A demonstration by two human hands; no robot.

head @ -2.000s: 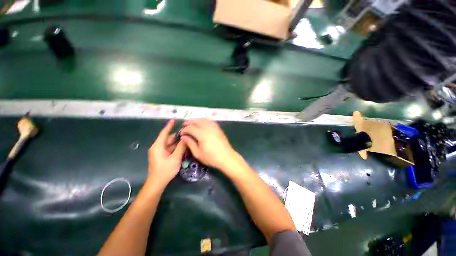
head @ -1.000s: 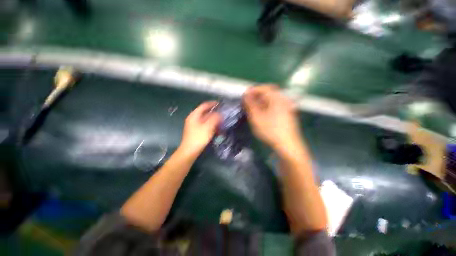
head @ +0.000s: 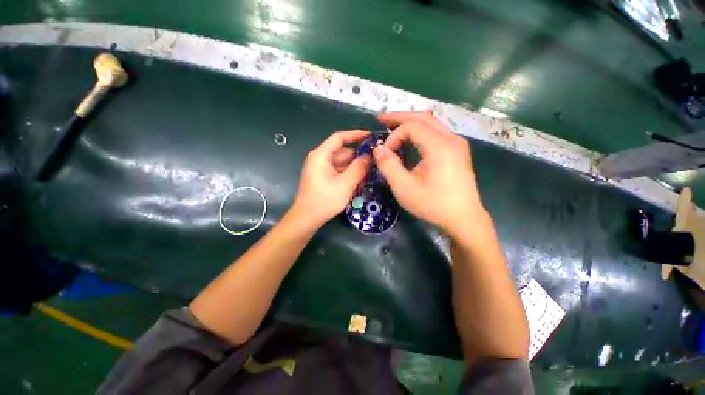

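A round dark disc (head: 372,214) with a green patch and pale dots lies on the mat below my fingers. My left hand (head: 332,173) and my right hand (head: 429,166) are bare and meet just above it. Both hold a small dark bluish insert (head: 372,145) at their fingertips. The fingers cover much of the insert, and its lower side is hidden. Thin reddish wires show between the hands and the disc.
On the dark green mat (head: 178,170) lie a mallet (head: 108,73) at left, a white ring (head: 243,210), a tiny metallic ring (head: 280,140), a tan square (head: 357,323) and a printed sheet (head: 541,318). A black cylinder (head: 669,247) lies right, by torn cardboard (head: 686,231). A pale rail (head: 309,81) runs behind.
The view has shifted, so the hands and the disc appear farther right. The hands were farther apart one second ago and are now close together at the insert.
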